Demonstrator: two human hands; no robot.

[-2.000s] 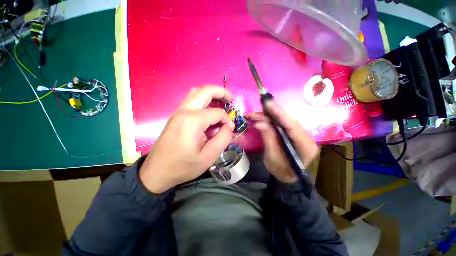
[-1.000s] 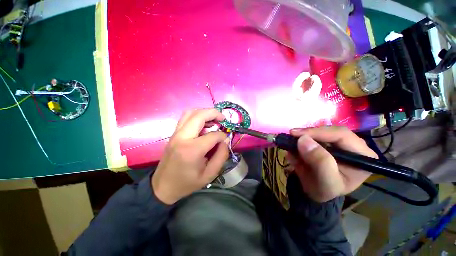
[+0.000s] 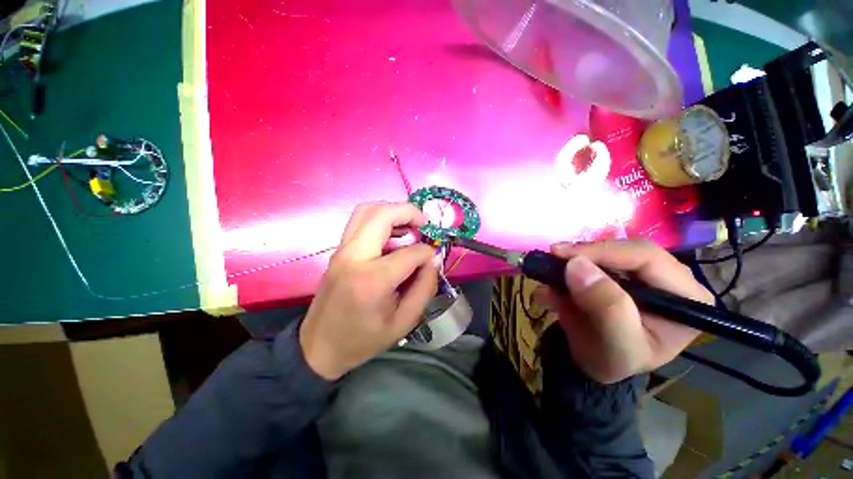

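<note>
My left hand (image 3: 369,285) pinches the lower left rim of the green ring circuit board (image 3: 471,217) above the pink-red sheet. My right hand (image 3: 631,304) holds the black soldering iron (image 3: 552,269) like a pen. Its metal tip is at the board's lower edge, close to my left fingertips; whether it touches is too small to tell. A silvery ring part (image 3: 447,323) is just below the board, at the sheet's front edge, with thin wires running up to the board. A red lead wire (image 3: 400,170) sticks up from the board's upper left.
A ring assembly (image 3: 140,201) with a yellow part lies on the green mat (image 3: 75,253) at left, near a thin strand. A clear plastic hood (image 3: 599,56) hangs above at the upper right. A tan round pot (image 3: 683,148) and a black unit (image 3: 762,140) stand at right. Cardboard is below.
The board has turned from edge-on to flat side up. The iron has swung from pointing upward to lying across to the board's lower edge. In the last second little has moved.
</note>
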